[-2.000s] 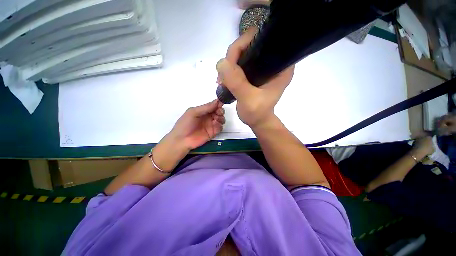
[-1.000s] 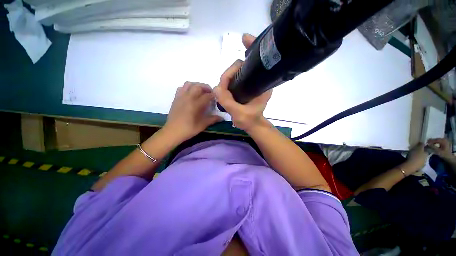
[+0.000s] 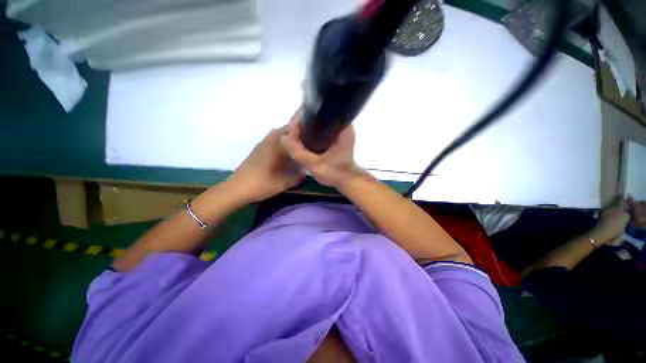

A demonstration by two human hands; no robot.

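Note:
A thick black electric screwdriver (image 3: 345,78), blurred, stands tilted in my right hand (image 3: 329,157), its upper end leaning away to the upper right. My right fingers are closed around its lower part. My left hand (image 3: 271,164) is right beside it near the bench's front edge, with its fingers partly behind my right hand. Whether my left hand holds a panel or screw cannot be seen. The screwdriver's tip is hidden by my hands. The white work sheet (image 3: 188,117) lies under and around them.
A stack of white panels (image 3: 177,32) stands at the upper left beside crumpled white scrap (image 3: 53,67). A screw dish (image 3: 419,30) is behind the screwdriver. A greyish clear bag (image 3: 531,27) lies upper right. The black cord (image 3: 489,117) curves rightward. Another person's arm (image 3: 577,247) is at right.
The screwdriver has swung more upright, uncovering the screw dish. My hands have come closer together, with the left fingers now tucked behind the right hand. The view has shifted slightly.

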